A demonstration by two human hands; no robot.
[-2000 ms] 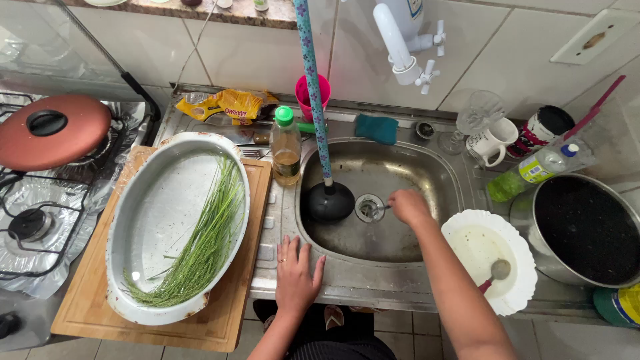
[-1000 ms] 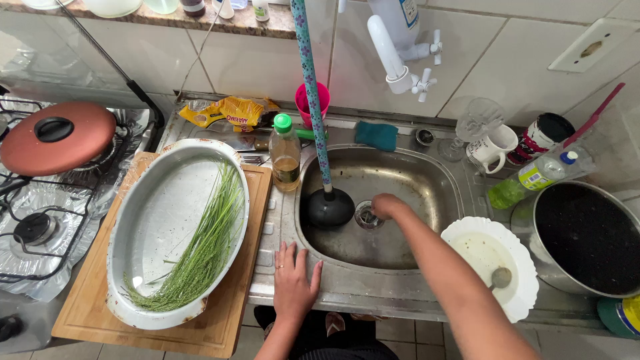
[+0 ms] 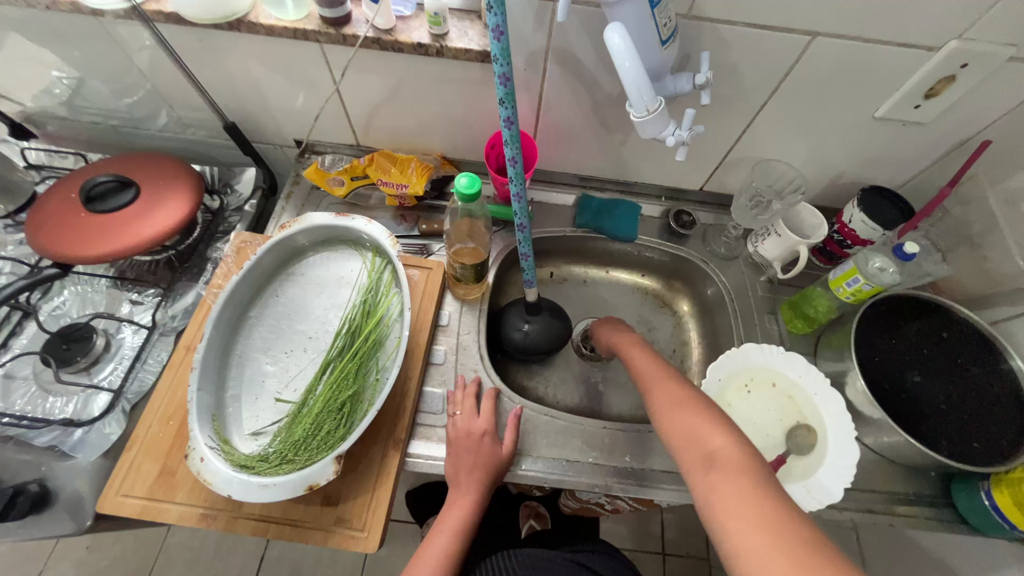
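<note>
My right hand [image 3: 614,336] reaches into the steel sink [image 3: 664,280], its fingers at the drain [image 3: 588,340]; the fingertips are hidden, so I cannot tell whether they hold anything. My left hand [image 3: 478,428] lies flat with spread fingers on the front edge of the sink counter, holding nothing. A black rubber plunger [image 3: 534,326] with a flowered blue handle stands in the sink, left of the drain. Left of my left hand, an oval enamel basin [image 3: 264,320] with long green grass stalks [image 3: 340,376] rests on a wooden cutting board [image 3: 368,496].
A bottle with a green cap [image 3: 467,244], pink cup [image 3: 510,164] and teal sponge [image 3: 608,218] stand around the sink. A white plate with a spoon [image 3: 744,384], a large pot [image 3: 936,376] and a mug [image 3: 788,240] are at right. A gas stove [image 3: 72,344] is at left.
My right hand has moved from the right side of the drain onto it, and the fingers now go down at its opening. The left hand stays on the counter edge.
</note>
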